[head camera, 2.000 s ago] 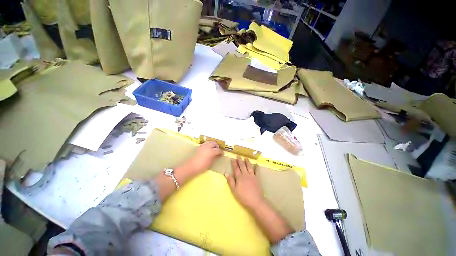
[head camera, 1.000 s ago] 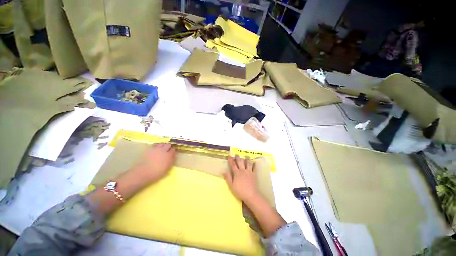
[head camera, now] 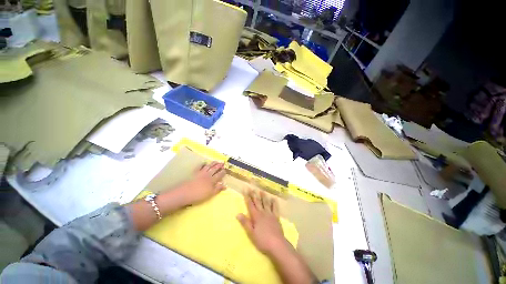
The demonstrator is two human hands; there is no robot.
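A large bag panel (head camera: 222, 238), khaki with a bright yellow side facing up in the middle, lies flat before me. A yellow ruler (head camera: 310, 195) with a black central band lies along its far edge. My left hand (head camera: 206, 184) lies on the panel near the ruler, palm down, fingers pointing to the far edge. My right hand (head camera: 263, 222) rests flat on the panel to its right, fingers spread and slightly blurred. Neither hand visibly grips anything. What lies under the palms is hidden.
A blue bin (head camera: 194, 106) of small pieces stands beyond the panel, near upright bag shells (head camera: 197, 61). A black cloth (head camera: 307, 147) and a brownish packet-like item (head camera: 320, 170) lie beyond the ruler. A hammer (head camera: 365, 258) lies right. Cut khaki panels (head camera: 61, 105) spread left.
Compared with a second ago, the view has turned and tilted. My right hand has shifted leftward along the panel, back from the ruler. My left hand's fingers now lie flatter near the ruler.
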